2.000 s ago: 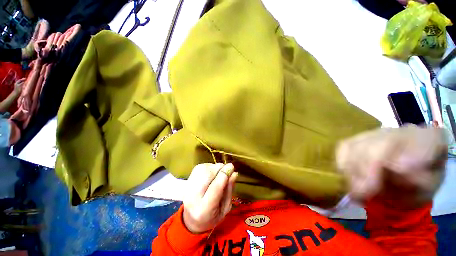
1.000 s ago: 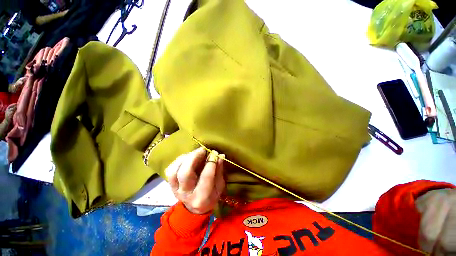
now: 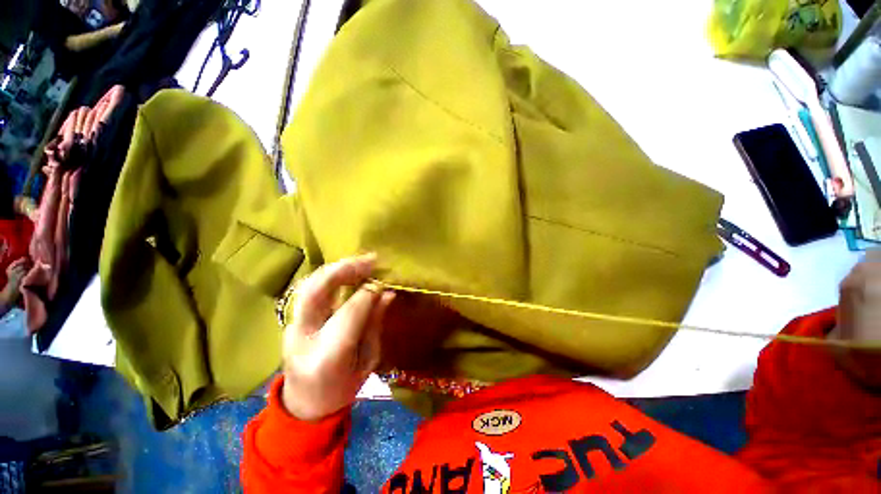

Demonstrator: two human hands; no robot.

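Note:
The olive-green coat [image 3: 415, 164] is spread over the table and reaches the wearer's waist. My left hand [image 3: 333, 333] is at the coat's near edge, with thumb and fingertips pinching the cloth where the thread comes out. The yellow sewing thread [image 3: 599, 315] runs taut from there across to my right hand [image 3: 858, 307], at the right edge of the picture. My right hand is blurred and partly cut off, closed at the thread's end. I cannot make out a needle. A speckled trim [image 3: 430, 383] shows under the coat near the waist.
Thread snips [image 3: 755, 249] lie by the coat's right corner, near a black smartphone [image 3: 787, 183]. Pens, a notebook and a yellow plastic bag [image 3: 773, 27] are at the right. Black hangers [image 3: 224, 60] and a pink garment [image 3: 72, 193] are at the left.
My right hand has swung out to the right edge, then risen, drawing the thread out long. My left hand has moved left and up along the coat's edge.

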